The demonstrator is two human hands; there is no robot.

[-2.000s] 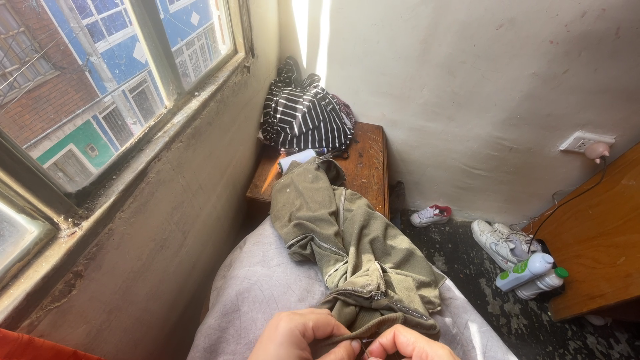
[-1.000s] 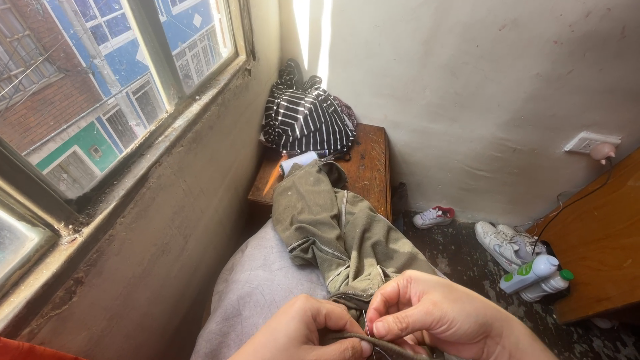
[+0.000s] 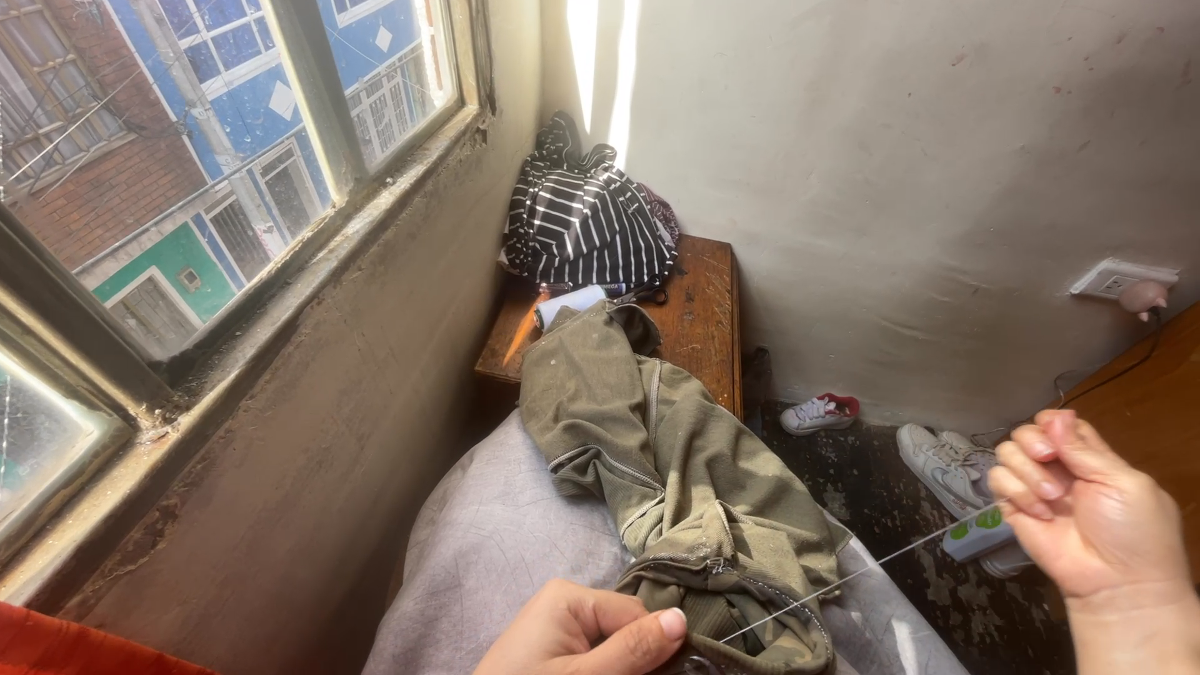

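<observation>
Olive-green trousers or a similar garment lie over a grey cloth-covered surface and reach onto a small wooden table. At the bottom, my left hand pinches the garment's edge between thumb and fingers. My right hand is raised at the right, fingers curled on a pale thread that runs taut down to the fabric beside my left hand. Whether a needle is in those fingers cannot be made out. A spool of white thread lies on the table beside an orange pointed object.
The wooden table in the corner also bears a striped black-and-white cloth bundle and dark-handled scissors. A window is on the left. On the floor at right are shoes and a white bottle, near a wooden furniture piece.
My right hand has moved from beside my left hand at the fabric up and out to the right, and the thread now stretches between it and the garment. My left hand still holds the fabric.
</observation>
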